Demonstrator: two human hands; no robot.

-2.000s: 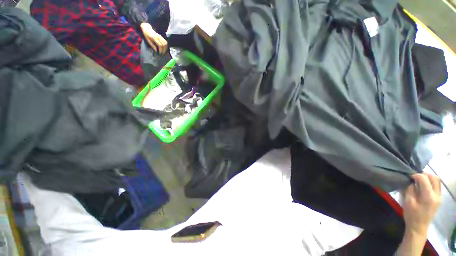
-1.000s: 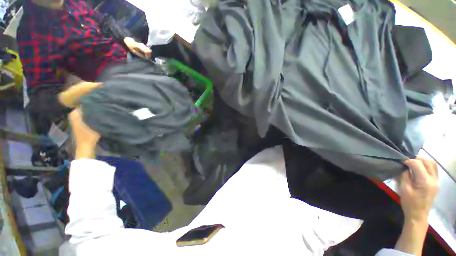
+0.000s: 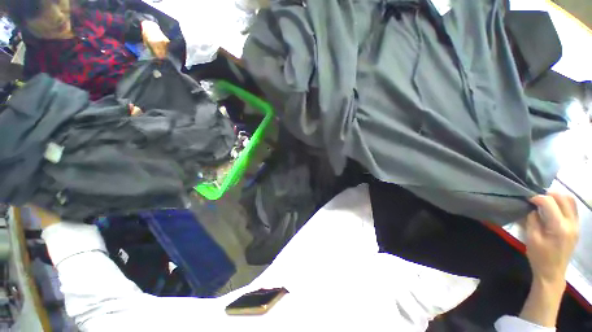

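Note:
A large dark grey garment (image 3: 441,117) lies over the white table and hangs towards my lap. My right hand (image 3: 552,227) pinches its lower edge near the table's front edge. A white label (image 3: 442,6) shows at the top, cut off by the picture's rim. A second dark garment bundle (image 3: 123,149) with small pale tags is at the left, partly over the green-rimmed basket. My left hand (image 3: 40,217) is almost wholly hidden under this bundle; only a bit near the wrist shows, so its grip cannot be seen.
The green-rimmed basket (image 3: 258,137) holds small scraps. A person in red-black check (image 3: 97,52) sits behind the bundle. A blue crate (image 3: 191,249) stands on the floor at left. A phone (image 3: 256,301) lies on my white-clothed lap. The table's red front edge (image 3: 506,238) is beside my right hand.
My left hand and the second bundle have swung left and towards me since one second ago; the bundle now covers the hand. My right hand still pinches the same edge. The view has shifted slightly.

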